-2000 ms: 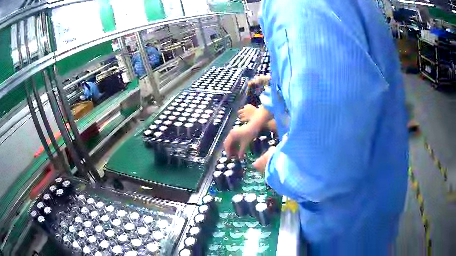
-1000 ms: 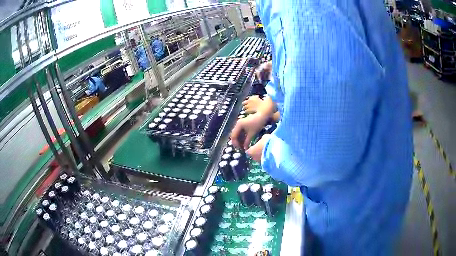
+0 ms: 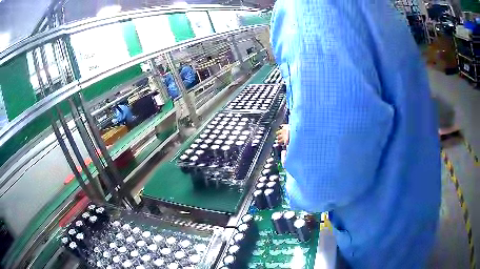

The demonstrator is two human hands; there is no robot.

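Neither of my hands is in the picture. Nearest in front of me, a green circuit board [image 3: 273, 247] lies along the line at the lower middle. A column of black capacitors [image 3: 238, 238] with silvery-white tops stands along its left edge. Three capacitors [image 3: 288, 223] stand as a short row on its right part. A tight group of capacitors [image 3: 267, 192] stands farther up. A clear blister tray [image 3: 147, 245] lies at the lower left, with silvery pockets and several black capacitors at its left end.
Stacked trays of capacitors [image 3: 223, 139] stand on a green mat [image 3: 197, 194]. Another worker in a blue smock [image 3: 342, 115] fills the right middle and hides part of the line; a hand [image 3: 282, 135] shows beside the smock. Metal posts [image 3: 92, 149] and rails stand at left.
The view has shifted, so the bench and trays sit lower and farther right. The other worker's hands, earlier over the capacitors, are now mostly hidden behind the blue sleeve.
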